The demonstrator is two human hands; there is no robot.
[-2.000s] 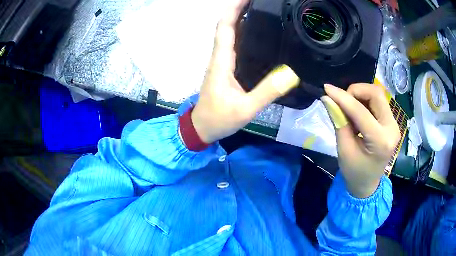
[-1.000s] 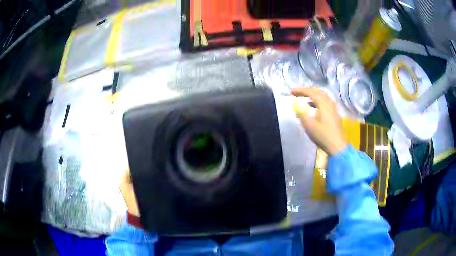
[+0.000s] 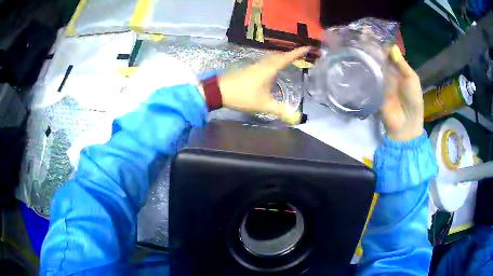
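Note:
The black box-shaped unit (image 3: 211, 183) stands on the bench close in front of me, its round lens opening (image 3: 272, 229) facing me. My right hand (image 3: 402, 97) holds clear crinkly plastic (image 3: 351, 81) with silvery rings in it, above the bench behind the unit. My left hand (image 3: 251, 89) reaches over the unit's top from the left, thumb and fingers apart, and holds nothing that I can see. Another clear ring piece (image 3: 286, 91) shows beyond its open fingers. Pale yellow caps cover some fingertips. A dark red band is on my left wrist.
An orange-red tray-like thing (image 3: 286, 21) with a dark edge lies at the back. A yellow can (image 3: 446, 99) and a large white disc (image 3: 451, 156) are at the right. Silvery wrinkled sheeting (image 3: 65, 135) covers the bench at left. A yellow-edged sheet shows beside the unit.
My left hand has left the unit's side and moved above and behind it. My right hand has moved onto the clear plastic and lifted it. The unit appears lower and farther right in view.

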